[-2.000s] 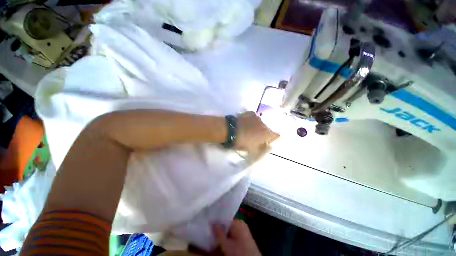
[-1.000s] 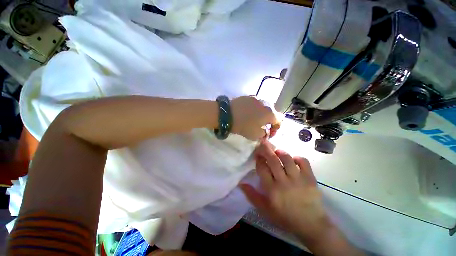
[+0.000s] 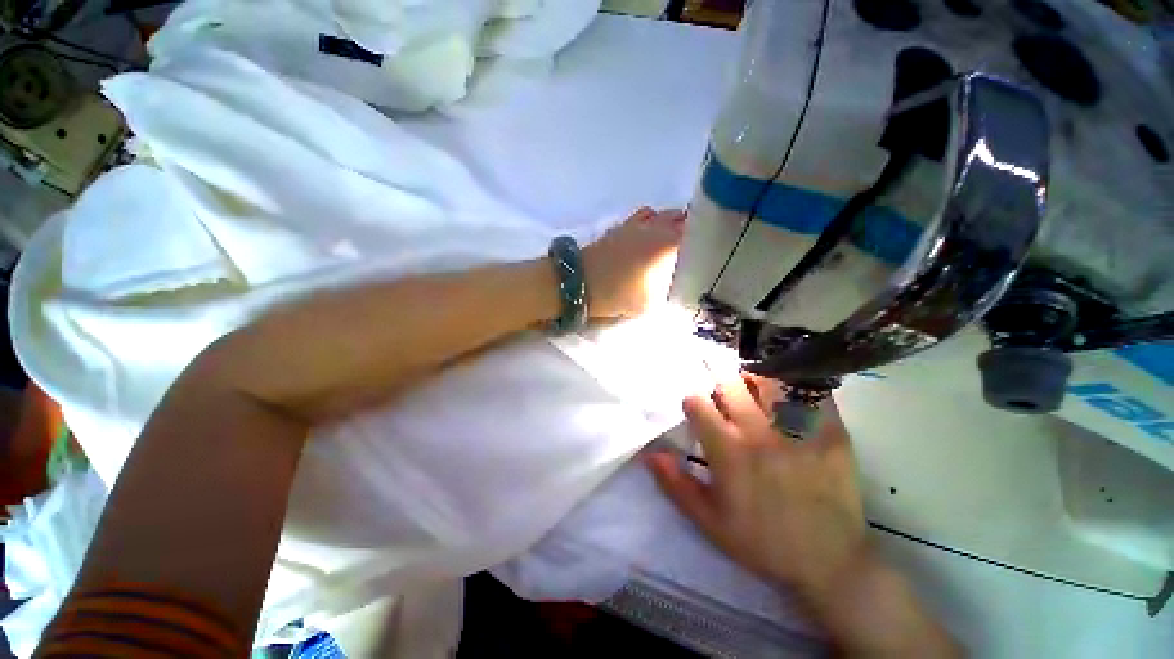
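A large white garment (image 3: 425,438) lies left of the needle and hangs over the table's front edge. My left hand (image 3: 633,264), with a green bangle at the wrist, is on the cloth just behind and left of the needle area; its fingertips are partly hidden by the machine head and glare. My right hand (image 3: 779,483) lies with spread fingers on the cloth edge in front of the presser foot area (image 3: 721,328). Bright glare hides the foot and the seam. Whether either hand pinches the cloth is unclear.
The white sewing machine head (image 3: 798,155) with a chrome guard (image 3: 985,232) stands at right, close above my hands. More white cloth (image 3: 425,39) with a black label lies at the back. A ruffled white heap (image 3: 52,554) is at lower left. A cream machine (image 3: 58,116) stands upper left.
My right hand has come up from the front edge to the needle area. My left hand has shifted behind the needle, off the near cloth edge. The view has moved closer to the machine head.
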